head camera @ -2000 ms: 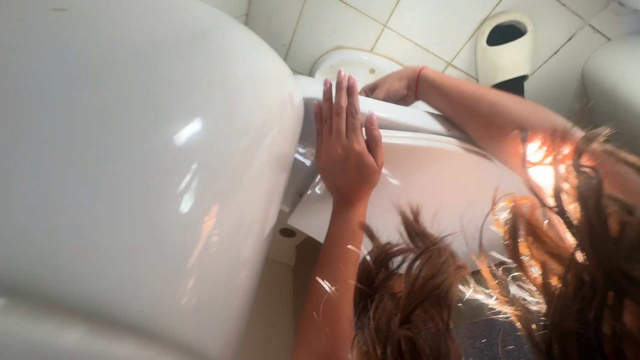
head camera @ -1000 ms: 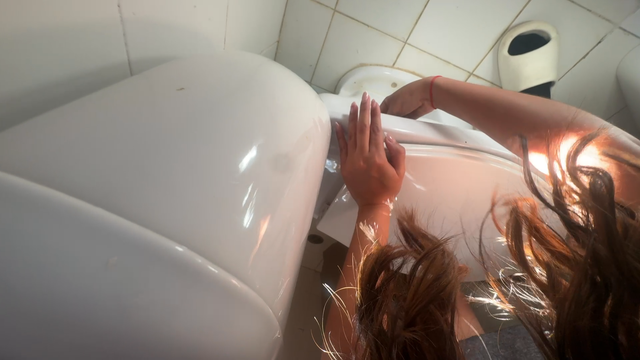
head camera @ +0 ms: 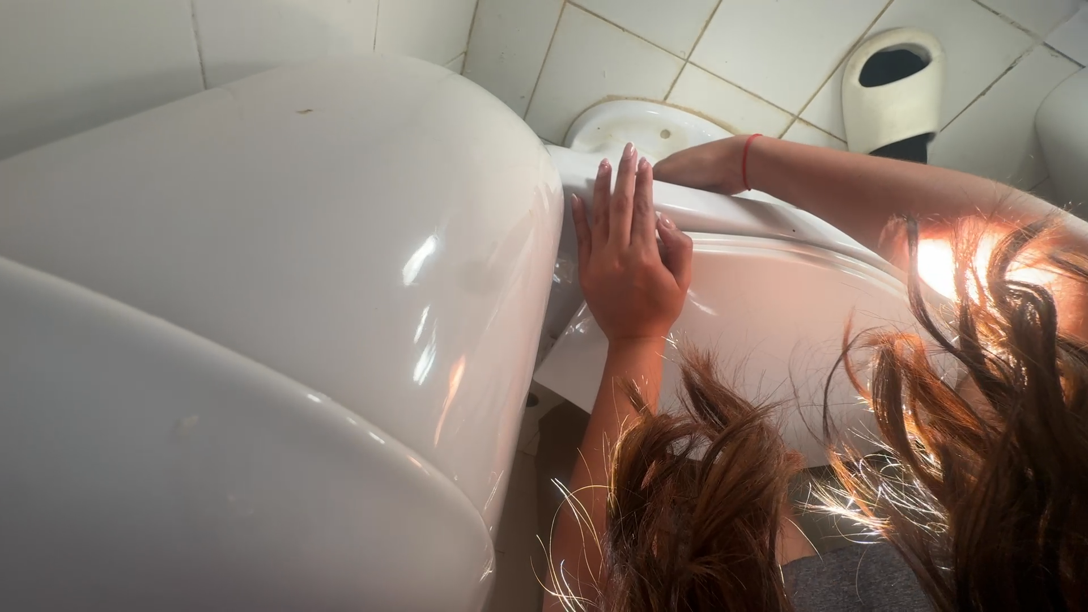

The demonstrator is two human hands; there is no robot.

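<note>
A white toilet stands with its glossy lid [head camera: 790, 323] tipped up toward me, beside a big white ceramic cistern [head camera: 357, 212]. My left hand [head camera: 633, 272] lies flat at the cistern end of the toilet, on the rim of the bowl [head camera: 705, 208], its fingers spread a little and nothing held. Beyond the rim my right hand [head camera: 701, 166], with a red string at the wrist, reaches down the far side, close to the white ceramic foot [head camera: 633, 127] of the toilet. The fingers of that hand are hidden behind the rim, and what they touch cannot be seen.
A pale slipper [head camera: 892, 89] with a dark opening lies on the tiled floor [head camera: 748, 59] at the upper right. White wall tiles [head camera: 93, 59] rise behind the cistern. Another white rounded surface [head camera: 1067, 136] shows at the right edge. Long hair hangs across the lower right.
The view has shifted left, showing more of the cistern and wall. Both hands stay in about the same places on the toilet.
</note>
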